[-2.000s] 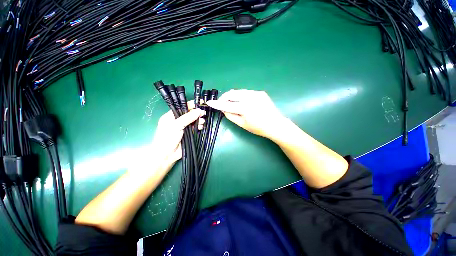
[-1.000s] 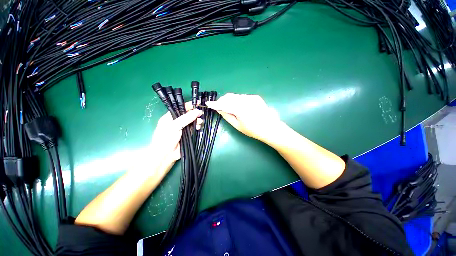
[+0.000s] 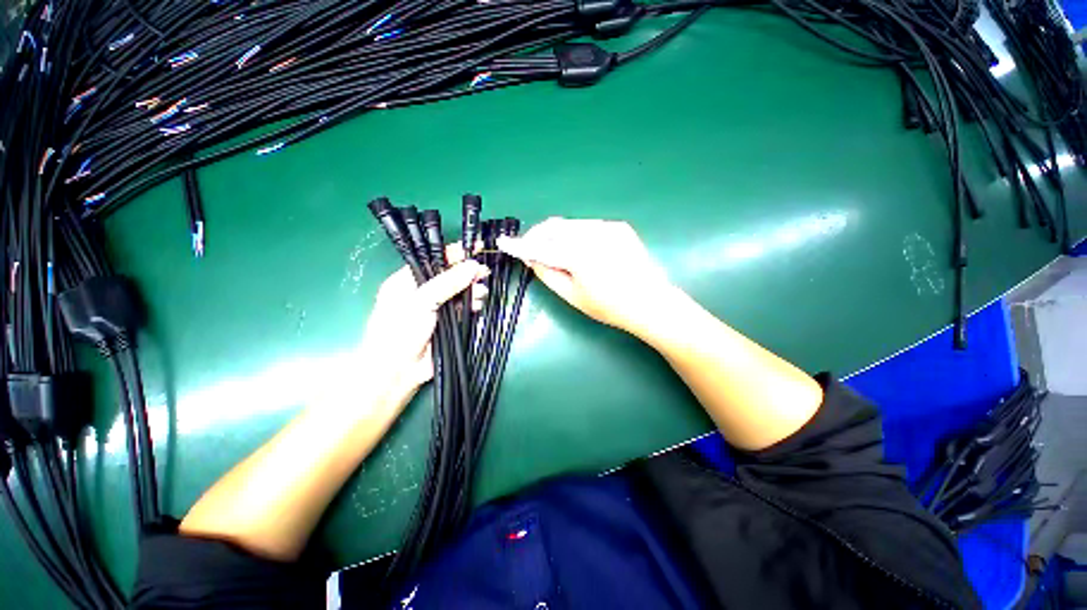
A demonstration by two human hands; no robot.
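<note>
My left hand (image 3: 411, 312) is closed around a cable bundle (image 3: 451, 405) of several black cords, held upright over the green table (image 3: 703, 179). The round connectors (image 3: 472, 218) fan out above the fingers; one stands apart in the middle, three lean left, the others sit at the right. My right hand (image 3: 578, 265) pinches a small, thin, yellowish-looking tool, probably a craft knife (image 3: 491, 251), at the cord below the middle connector. Most of the tool is hidden in the fingers.
Heaped black cables (image 3: 310, 72) with stripped ends lie along the far and left sides. Splitter blocks lie at far centre (image 3: 584, 64) and left (image 3: 100, 312). More cables (image 3: 961, 179) hang at the right. A blue bin (image 3: 918, 369) with black cables is below the right edge.
Both hands stay at the same spot. The connectors shift slightly left and back again, and the right fingertips move a little at the middle cord.
</note>
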